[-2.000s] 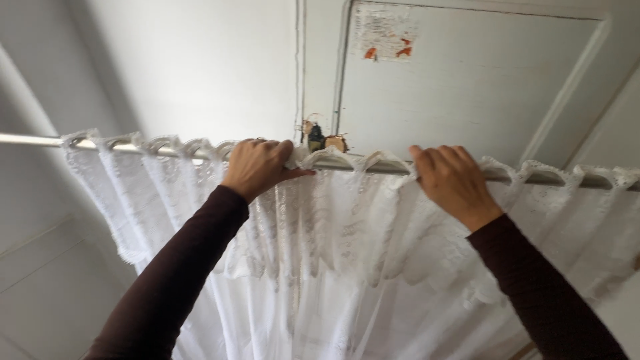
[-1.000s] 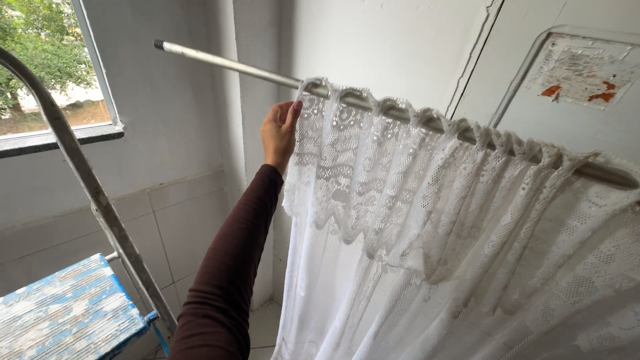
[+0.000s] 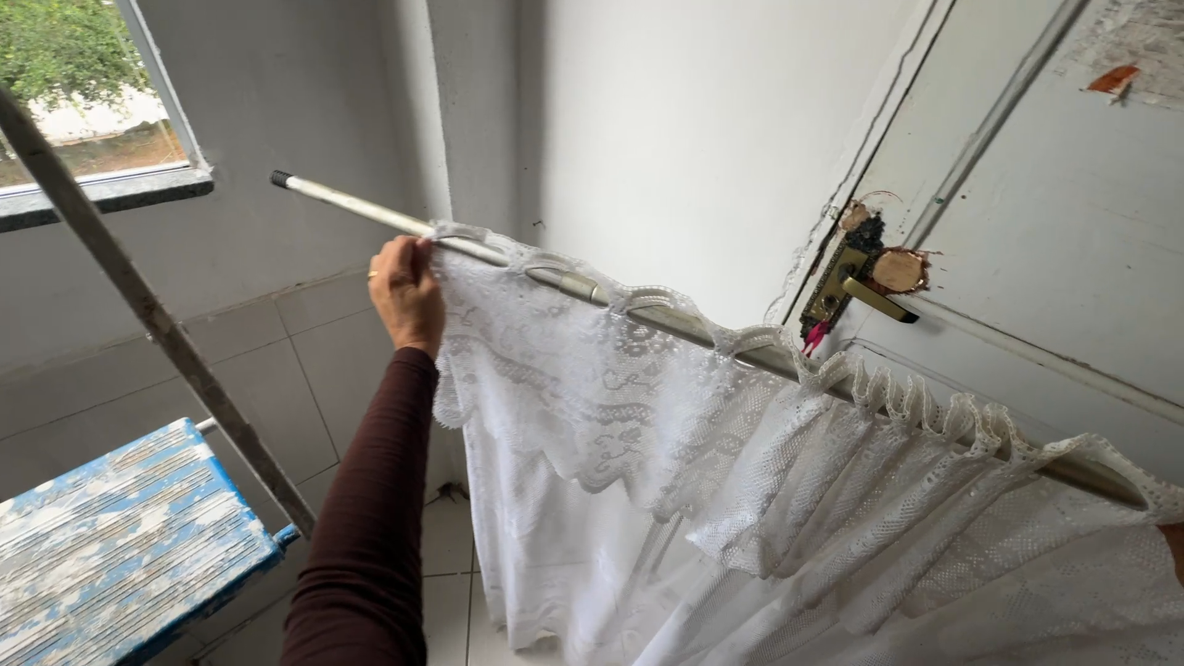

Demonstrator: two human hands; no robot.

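A white lace curtain (image 3: 592, 416) hangs from a metal curtain rod (image 3: 680, 326) that slopes down to the right. My left hand (image 3: 407, 291), with a ring on one finger, pinches the curtain's top left corner against the rod. Left of it the rod's end is bare and tipped with a dark threaded piece. The lace is spread fairly flat near my left hand and bunched in tight gathers farther right along the rod. Only a sliver of skin, probably my right hand (image 3: 1175, 546), shows at the right edge; its fingers are hidden.
A paint-spattered blue and white ladder step (image 3: 129, 546) with a metal rail (image 3: 166, 333) stands at the left. Behind is a window with a dark stone sill (image 3: 111, 199). A door with a brass handle (image 3: 879, 301) is beyond the rod. Tiles cover the floor (image 3: 449, 546).
Two seconds ago both hands were on the gathered curtain top. Since one second ago, the lace near my left hand has spread flatter along the rod. The view has swung left since the oldest frame.
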